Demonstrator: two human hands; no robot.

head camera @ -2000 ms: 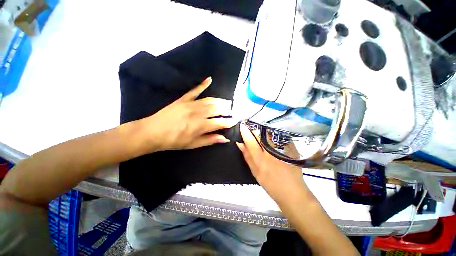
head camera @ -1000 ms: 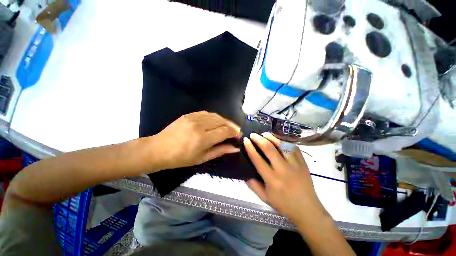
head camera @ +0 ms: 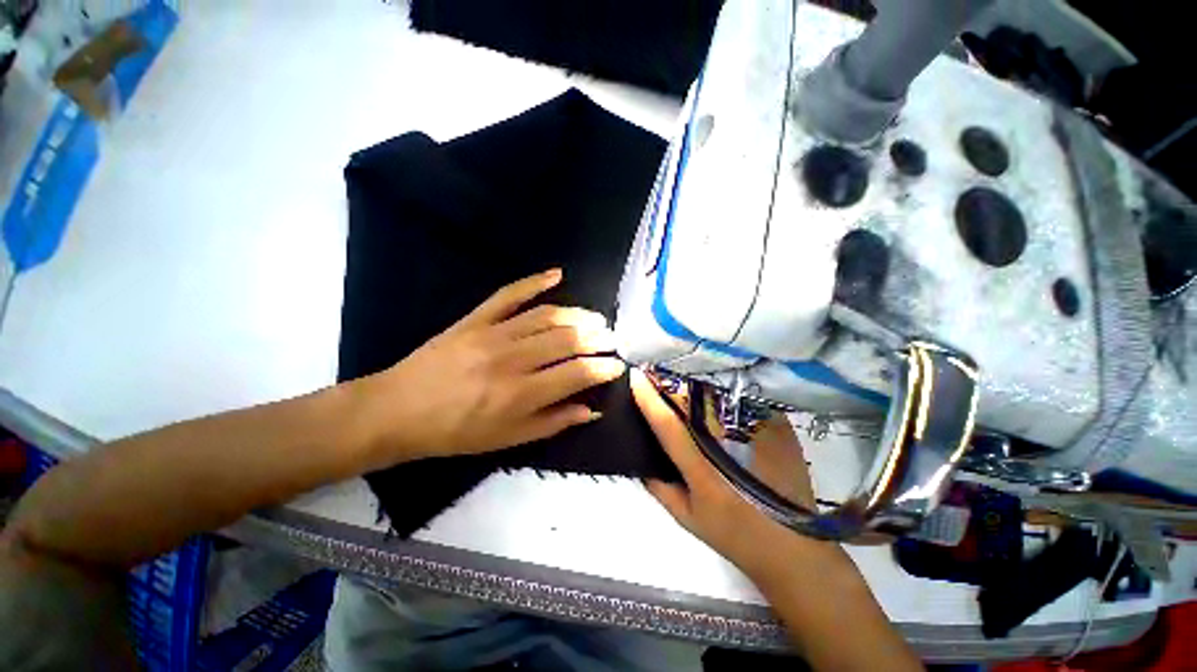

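A black fabric piece [head camera: 486,223] lies on the white table, its right side reaching under the left end of the sewing machine head [head camera: 735,197]. Its lower edge is frayed. My left hand [head camera: 505,368] rests flat on the fabric, palm down with fingers spread, fingertips at the head's left end. My right hand [head camera: 722,486] is at the near side of the needle area, fingertips on the fabric's right edge. It is partly hidden by the machine's metal guard. The needle and presser foot [head camera: 742,407] are hard to make out.
More black panels [head camera: 578,33] lie beyond the fabric at the back. A phone [head camera: 952,538], partly hidden, and a dark oblong item [head camera: 1037,578] lie right of the needle area. A scale strip [head camera: 525,571] runs along the front edge. Blue baskets [head camera: 250,624] stand below left.
My left hand has flattened and spread on the fabric. My right hand has gone from fully visible to partly behind the guard. The camera view has shifted, with the machine head larger.
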